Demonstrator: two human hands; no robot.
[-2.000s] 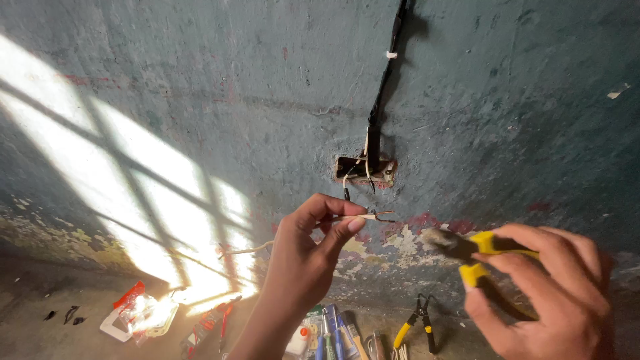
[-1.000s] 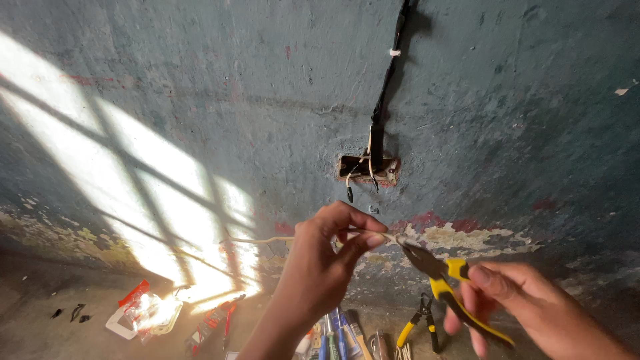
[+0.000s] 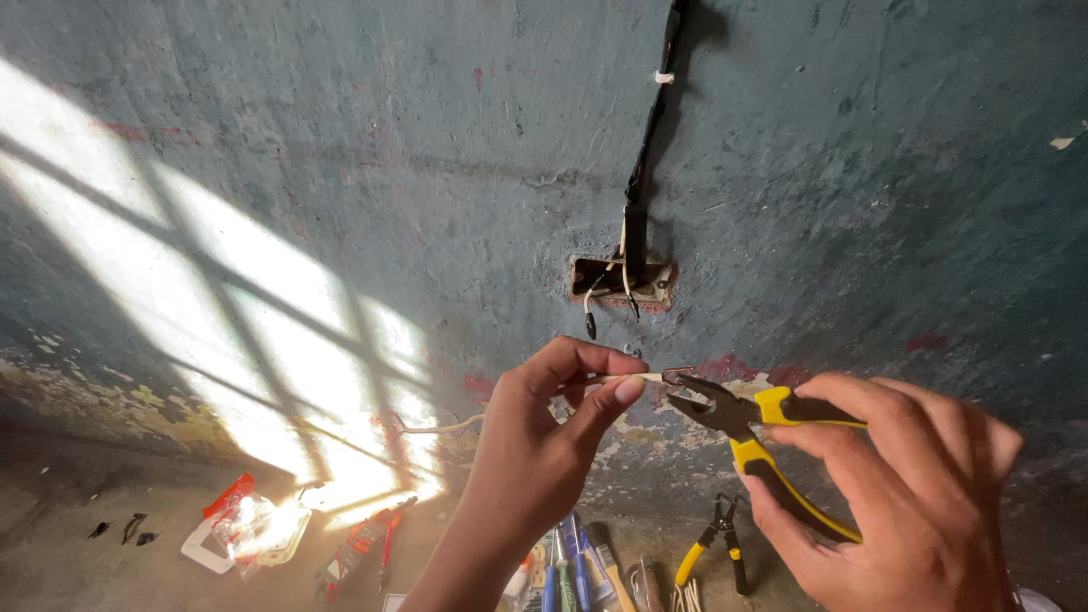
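Note:
My left hand (image 3: 557, 408) pinches a pale sheathed cable (image 3: 648, 377) between thumb and fingers; thin stripped wire ends stick out to the right, one of them bent. My right hand (image 3: 901, 476) is around the handles of yellow-and-black combination pliers (image 3: 722, 410). The plier jaws are apart, close to the wire ends; whether they touch them I cannot tell. Above the hands, a recessed metal wall box (image 3: 586, 276) holds two pale wires with black-taped ends (image 3: 591, 325). A black taped cable (image 3: 650, 136) runs down the wall into it.
Yellow-and-black wire strippers (image 3: 722, 540) stand on the floor by the wall. Left of them lie a brush (image 3: 614, 578) and several screwdrivers (image 3: 581, 578). Farther left are a red-handled tool (image 3: 388, 544) and clear plastic packaging (image 3: 259, 523). Black scraps (image 3: 133, 527) lie at the far left.
The pliers' jaws, nearly together at the wire end one second ago, are now apart. My right hand has shifted its hold on the handles. The wire end now shows a bend.

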